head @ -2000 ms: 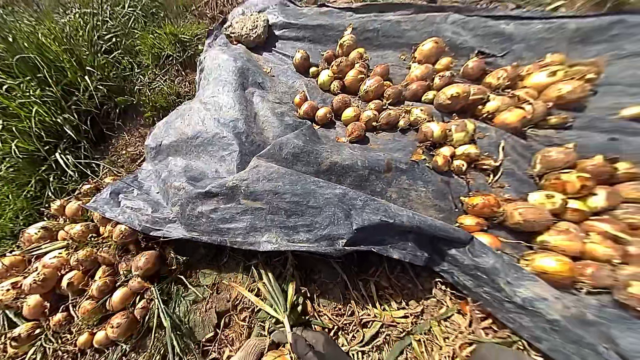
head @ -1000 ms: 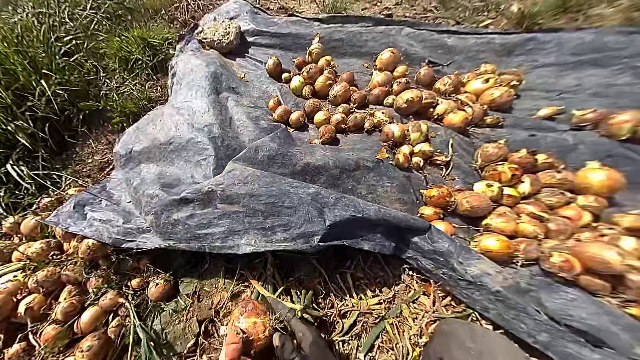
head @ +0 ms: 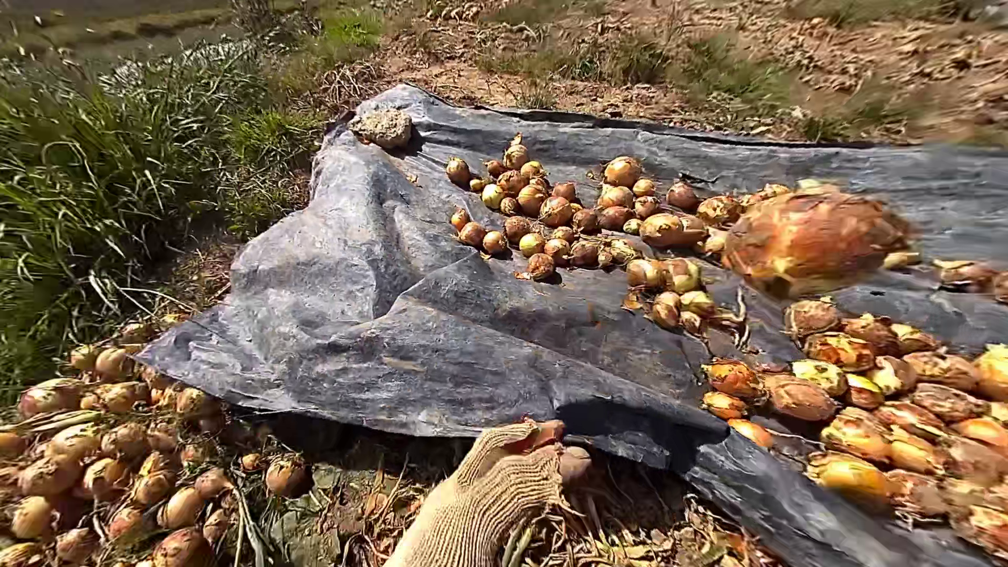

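My left hand (head: 504,484), in a cream knitted glove with bare fingertips, reaches in from the bottom centre, beside the near edge of the dark plastic sheet (head: 378,339). It holds nothing, its thumb and fingers loosely bent. My right hand is out of view. A large, blurred brown onion (head: 819,240) hangs in mid-air over the sheet at the right, touching no hand. Smaller onions (head: 555,211) lie grouped at the sheet's upper middle. Larger onions (head: 858,433) are heaped on its right side. Another pile of onions (head: 102,476) lies on the ground at lower left.
A rough stone (head: 383,127) rests on the sheet's far left corner. Tall green grass (head: 118,181) grows along the left. Dry stalks and leaves (head: 630,535) cover the ground at the near edge. Bare soil with tufts of grass lies beyond the sheet.
A second ago an onion was between my cream-gloved left hand and a dark-gloved hand; now a large onion is airborne at the right. The dark glove has left view. The view has tilted up.
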